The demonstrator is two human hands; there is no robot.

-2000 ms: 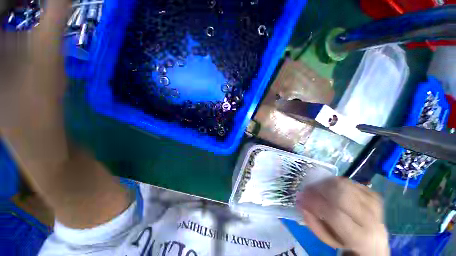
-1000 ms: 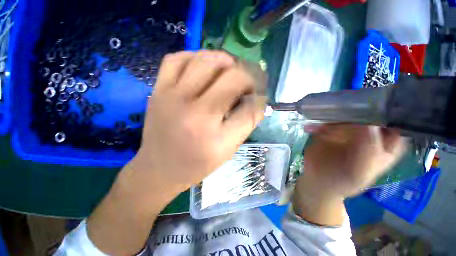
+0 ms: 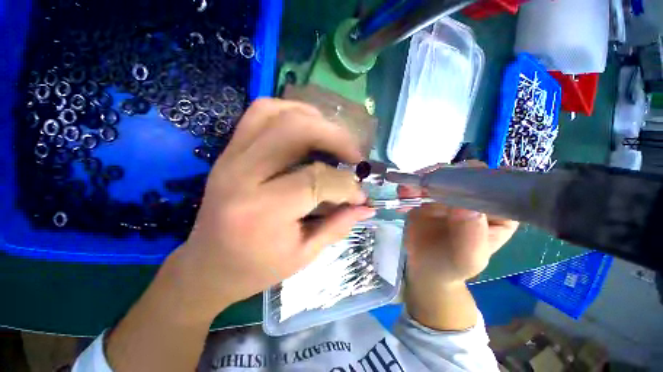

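My left hand [image 3: 254,211] has its thumb and forefinger pinched on a small metal part just left of the ram tip; a dark round end [image 3: 363,171] shows there. My right hand [image 3: 454,243] is below and partly behind the grey press ram [image 3: 494,190], its fingertips at a thin silvery stemmed pin [image 3: 392,204] between the two hands. The ram tip points left at the parts; exact contact is unclear. The fixture is mostly hidden by my left hand. The clear tub [image 3: 392,263] of pins lies below my hands. The ring bin [image 3: 267,51] is to the left.
The green press foot [image 3: 349,54] and steel column [image 3: 407,20] stand beyond my hands. A long translucent tub [image 3: 436,94] lies behind. A blue bin of metal pins [image 3: 531,123], a red bin [image 3: 579,91] and a white container [image 3: 563,33] are at right. A blue basket [image 3: 571,287] is lower right.
My left hand has come from the far left to the ram tip. My right hand has left the pin tub and moved up beside it. The view has shifted right.
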